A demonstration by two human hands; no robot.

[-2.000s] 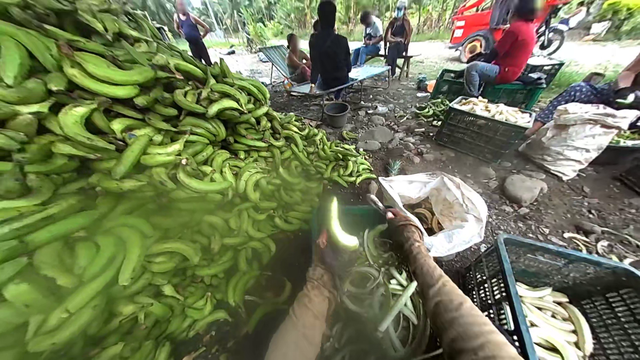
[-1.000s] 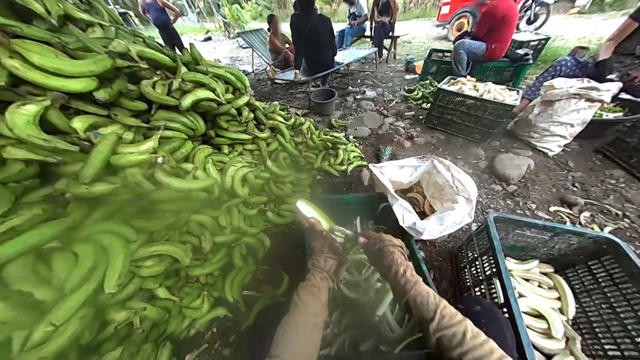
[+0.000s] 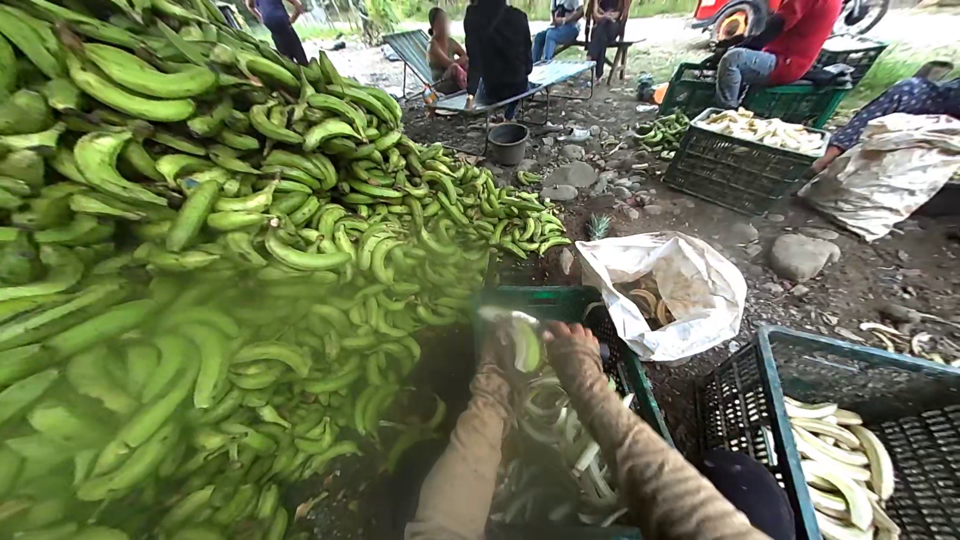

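Note:
My left hand [image 3: 497, 341], blurred, holds a partly peeled green plantain [image 3: 527, 346] above a green plastic crate [image 3: 645, 390]. Close to its right side, my right hand [image 3: 574, 343] is curled with the fingers bent; a small part of a tool, perhaps a peeler or knife, shows by the plantain, but its shape is unclear. Pale strips of plantain peel [image 3: 577, 450] lie in the crate below both hands. To the left rises a large heap of green plantains [image 3: 300, 259]. Peeled plantains [image 3: 844, 457] lie in a dark crate [image 3: 776, 405] at the lower right.
An open white sack [image 3: 697, 300] with brownish pieces inside stands just beyond the green crate. Farther back are stones [image 3: 804, 256], a bucket [image 3: 508, 144], a crate of peeled plantains [image 3: 739, 169] and another sack [image 3: 892, 172]. Several people sit or stand behind.
The plantain in my left hand pointed up and left one second ago; now it slants down between my hands. My right hand remains close beside it.

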